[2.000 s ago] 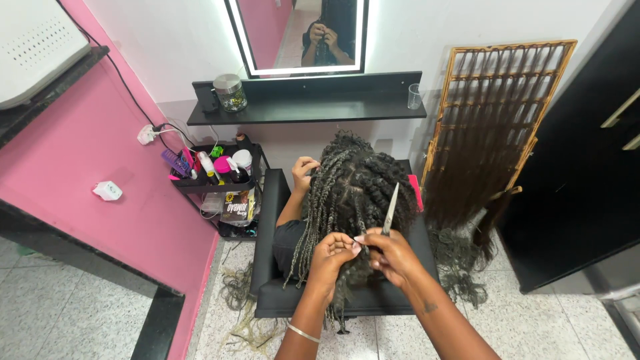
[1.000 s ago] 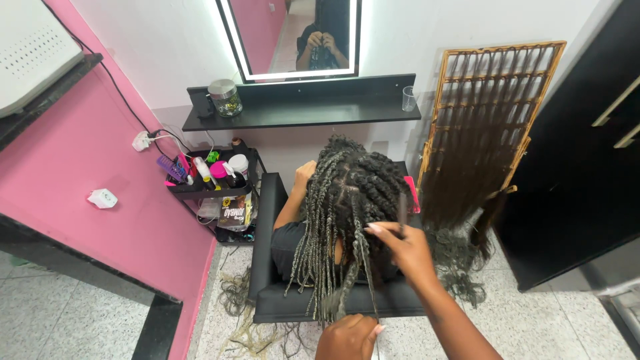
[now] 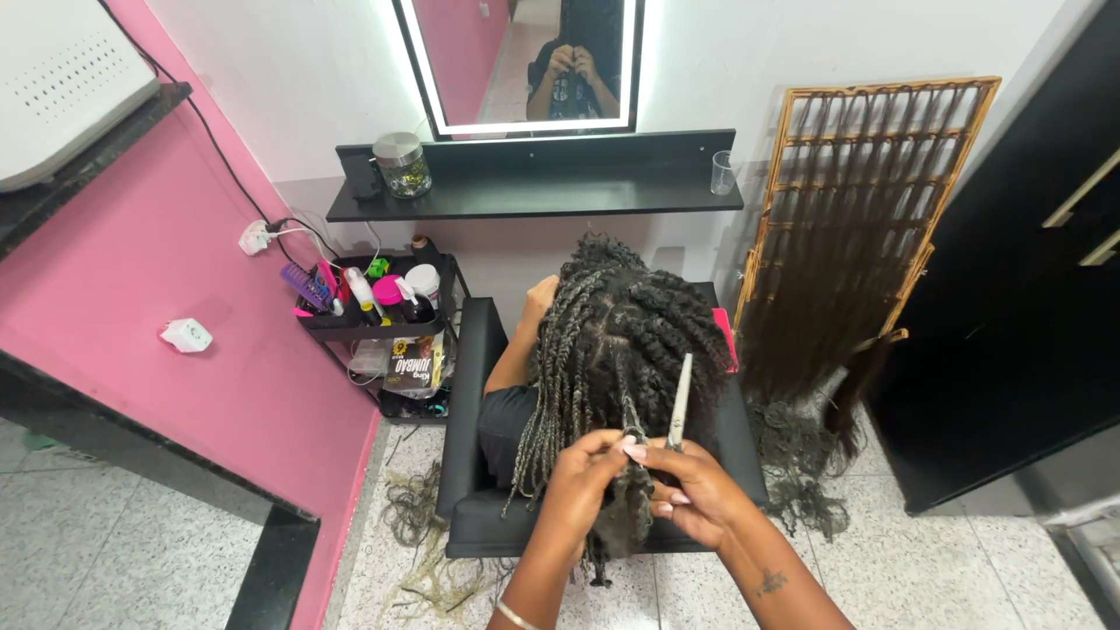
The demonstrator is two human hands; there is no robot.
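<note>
A person with braided hair [image 3: 560, 367] sits in a black salon chair [image 3: 472, 376], facing the mirror. At the back of the head, my left hand [image 3: 582, 486] pinches a braid [image 3: 628, 402] between thumb and fingers. My right hand [image 3: 700, 490] meets it there, its thumb and finger on the same braid. A pair of scissors [image 3: 681, 402] rests in my right hand, blades pointing up toward the head. Loose, fluffy hair [image 3: 626, 516] hangs below my fingers. The scissors' handles are hidden by my right hand.
Ahead are a lit mirror [image 3: 525, 129] and a black shelf [image 3: 542, 197] with a glass jar [image 3: 402, 166] and a clear cup [image 3: 722, 173]. A black cart [image 3: 367, 331] with hair products stands left. On the right, a rack [image 3: 770, 201] holds dark hair strands. Loose hair [image 3: 420, 516] lies on the floor.
One second ago my left hand was lower, near the braid ends, and my right higher beside the head. Now both are together on the braid, with the scissors plainly visible again.
</note>
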